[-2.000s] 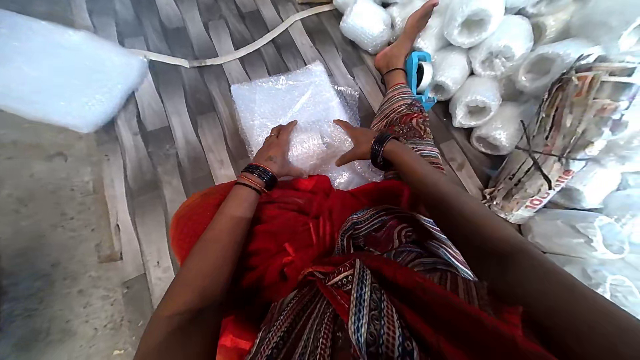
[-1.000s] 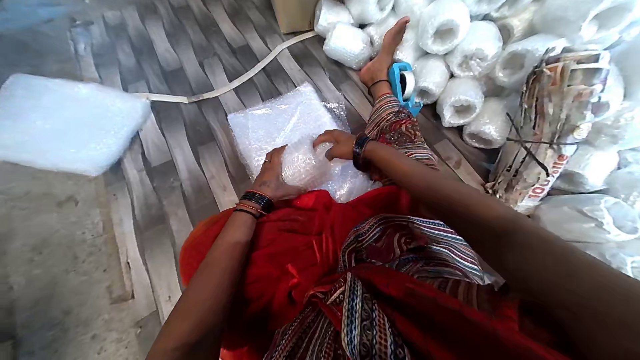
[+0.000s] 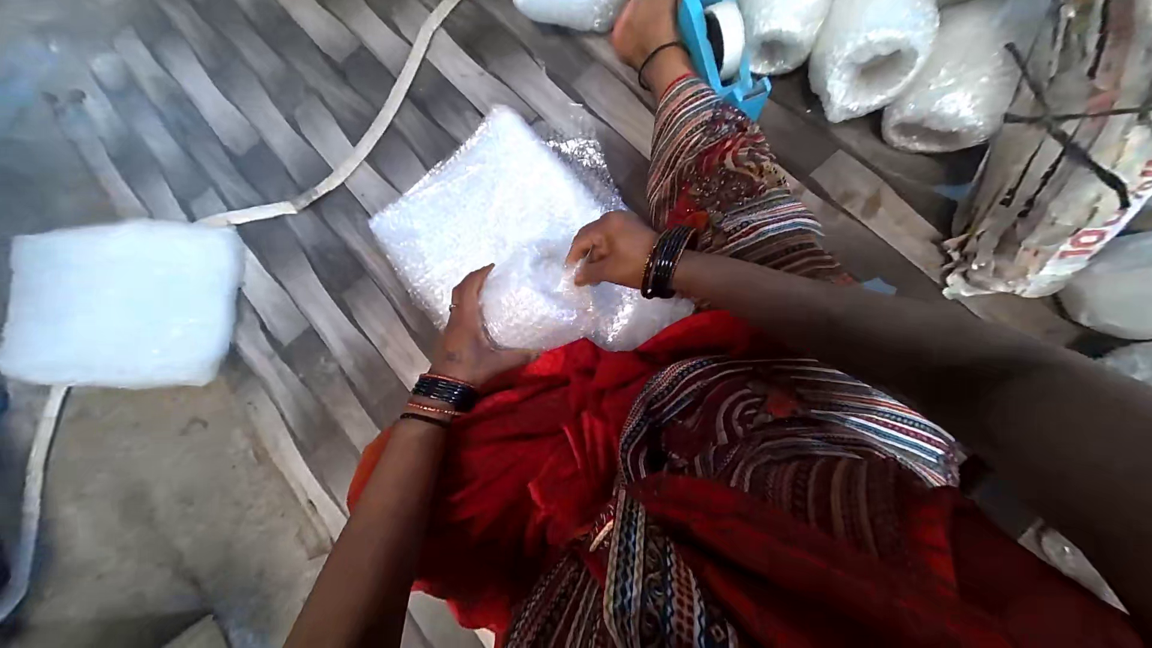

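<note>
A roll of bubble wrap (image 3: 535, 301) lies in front of me, over flat sheets of bubble wrap (image 3: 504, 198) spread on the floor. My left hand (image 3: 472, 333) cups the left end of the roll, with the thumb and fingers around its side. At the roll's right end, the bent fingers of my right hand (image 3: 612, 252) pinch the edge of the film. Whether something is wrapped inside the roll cannot be seen. Beyond my right hand, a blue tape dispenser (image 3: 720, 54) with a white roll stands against my foot.
Several bubble-wrapped rolls (image 3: 873, 58) lie at the upper right, near a worn, tied bundle (image 3: 1048, 171) bearing print. At the left is a white padded slab (image 3: 121, 304) of wrap. A pale strap (image 3: 360, 148) runs over the wood-patterned floor mat (image 3: 297, 72).
My right hand has moved from lying spread against the roll to pinching film at its right end. My left hand stays at its left side. The view has shifted closer.
</note>
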